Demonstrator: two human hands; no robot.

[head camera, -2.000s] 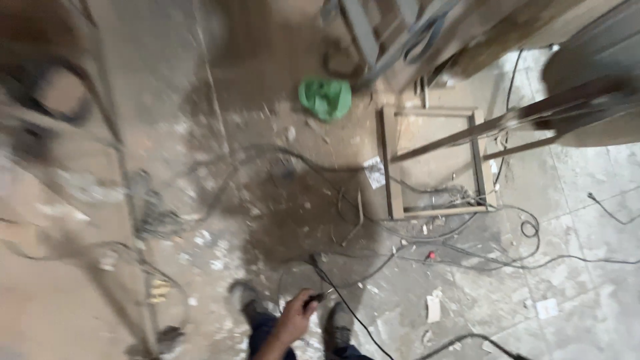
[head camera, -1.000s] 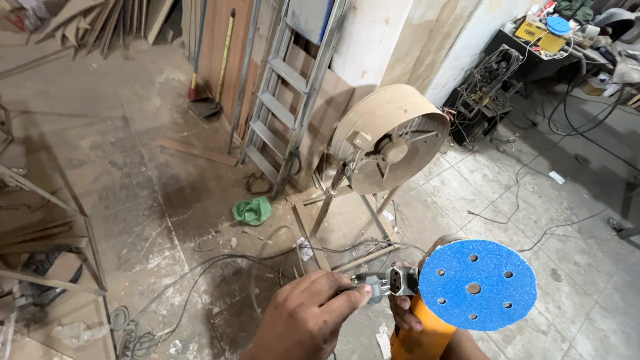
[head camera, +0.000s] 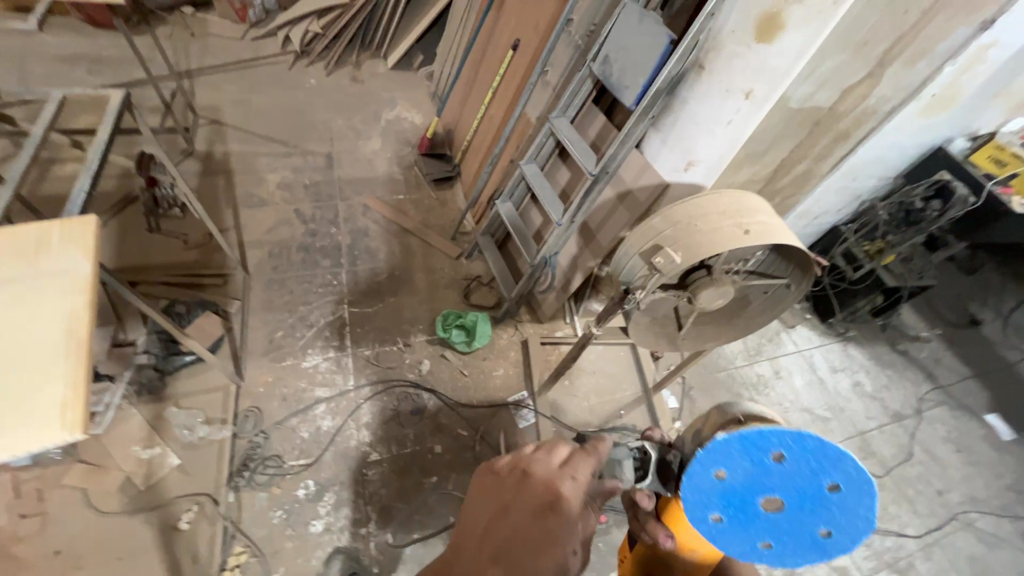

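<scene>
My left hand (head camera: 528,500) pinches a grey plug-like connector (head camera: 620,466) between thumb and fingers. Directly beside it is a dark socket-like connector with a pale rim (head camera: 658,466), held by the fingers of my right hand (head camera: 650,524); whether the two are joined cannot be told. My right hand also holds an orange and black power sander (head camera: 684,536), partly hidden behind its disc. The round blue sanding disc (head camera: 800,480) with several holes faces up toward the camera.
A dusty drum fan (head camera: 720,208) stands ahead, beside an aluminium ladder (head camera: 544,192). Cables (head camera: 400,384) and a green plastic item (head camera: 464,330) lie on the floor. Metal frames (head camera: 180,320) and a pale wooden board (head camera: 44,336) are at left. Tangled equipment (head camera: 872,248) is at right.
The view has risen from the floor near my feet. The sander came into view by one second ago. My left hand remains at the connectors; the pale board has come into view at left.
</scene>
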